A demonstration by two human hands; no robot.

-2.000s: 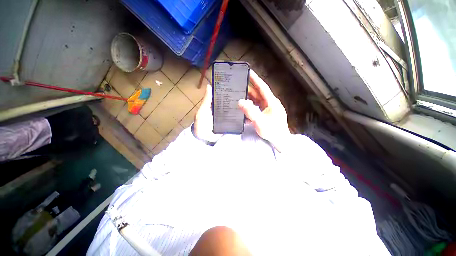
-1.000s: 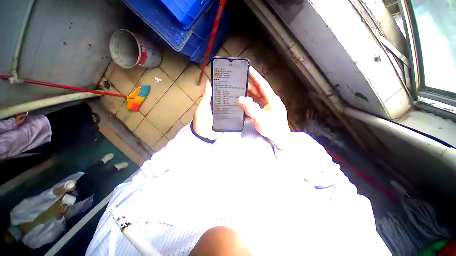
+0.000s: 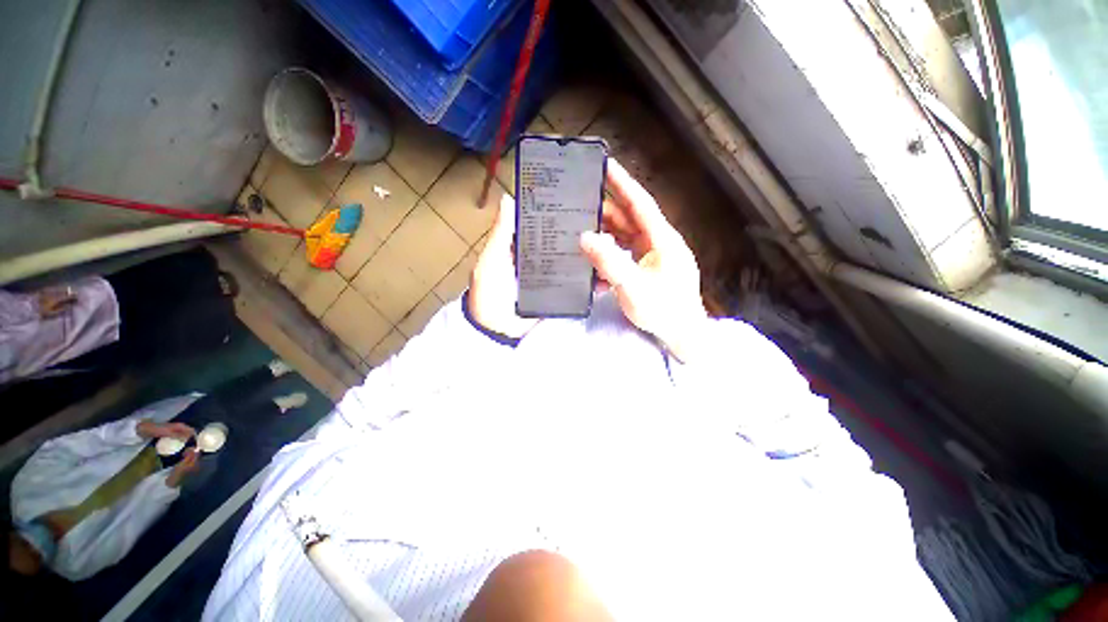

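Note:
A smartphone [image 3: 559, 228] with a light grey screen of text lines stands upright between my hands. My left hand [image 3: 495, 277] holds its left side, with a thin dark band at the wrist. My right hand [image 3: 646, 261] is at its right side, with the thumb on the lower right of the screen and the fingers partly behind the phone. A white cigarette [image 3: 346, 581] with a burnt tip shows large at the bottom edge, at mouth level. The white striped work coat [image 3: 583, 450] is overexposed and fills the lower picture.
Blue crates [image 3: 468, 91] and a red pole [image 3: 515, 103] are ahead. A whitish bucket [image 3: 361, 131] and a multicoloured brush head [image 3: 331, 237] are on the tiles. One person [image 3: 103, 486] holds two white round things; another stands above. Grey mops [image 3: 996, 547] are right, below a window [image 3: 1069, 134].
The person at lower left has come further into view, with two white round things in the hands. The phone sits slightly higher in the picture. My hands keep their hold.

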